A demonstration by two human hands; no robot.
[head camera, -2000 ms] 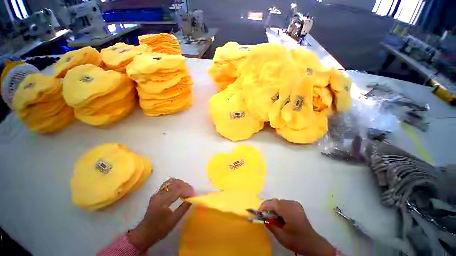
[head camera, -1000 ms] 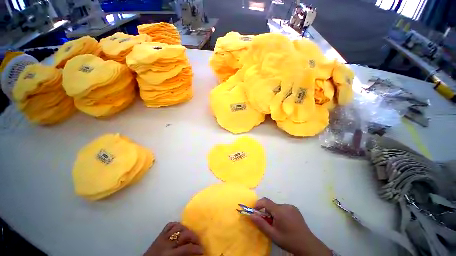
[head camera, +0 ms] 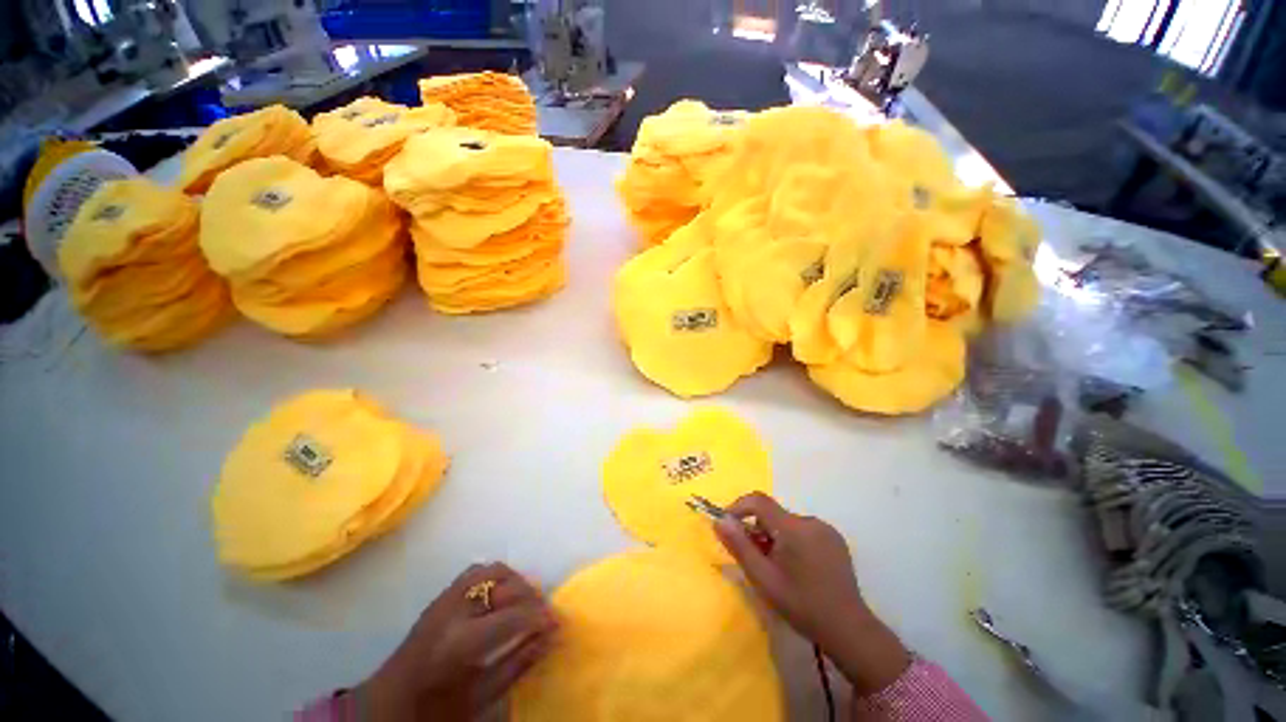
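A yellow fabric panel lies nearest me with no label showing on its upper face. My left hand, with a ring, holds its left edge between thumb and fingers. My right hand grips metal thread snips with a reddish handle. Their tips point left over a second yellow panel, just below its sewn label. The near panel overlaps the lower edge of this second panel. A low stack of yellow panels lies at left front, label up.
Tall yellow stacks stand at back left beside a white netted round shape. A loose yellow heap is at back right. A clear plastic bag, grey straps and a metal clip lie at right.
My right hand with the snips has moved up and away from the near panel to the second panel. My left hand has moved up along the near panel's left edge.
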